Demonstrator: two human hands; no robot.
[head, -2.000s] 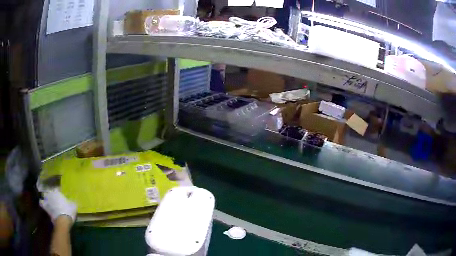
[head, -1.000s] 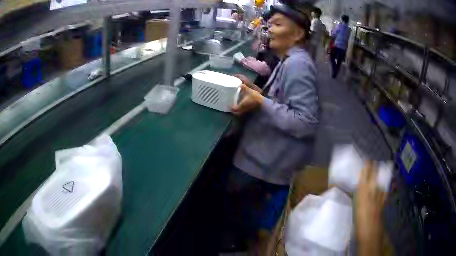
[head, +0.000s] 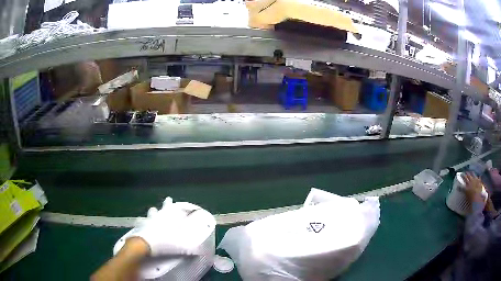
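Note:
A white rounded appliance unit (head: 204, 241) with a slotted side stands on the green bench at the lower middle left. My left hand (head: 162, 228), in a thin white glove, lies over its top with fingers apart; the glove blends into the housing. A blurred dark streak shows below the hand; I cannot tell what it is. A small flat white disc (head: 223, 264) lies right of the unit. A second unit in a translucent white bag (head: 307, 239), with a black triangle mark, lies to the right. My right hand is not in view.
Lime-green cartons (head: 16, 211) lie at the left edge. A pale metal strip (head: 93, 220) runs behind the units. A translucent tub (head: 427, 184) stands right, beside a person's hands on another white unit (head: 457, 195). A metal shelf (head: 220, 44) crosses above.
The view has swung back from the aisle to the bench. My left hand, earlier at the green carton, is now on the unbagged unit. The bare right hand seen by the white packing has left view.

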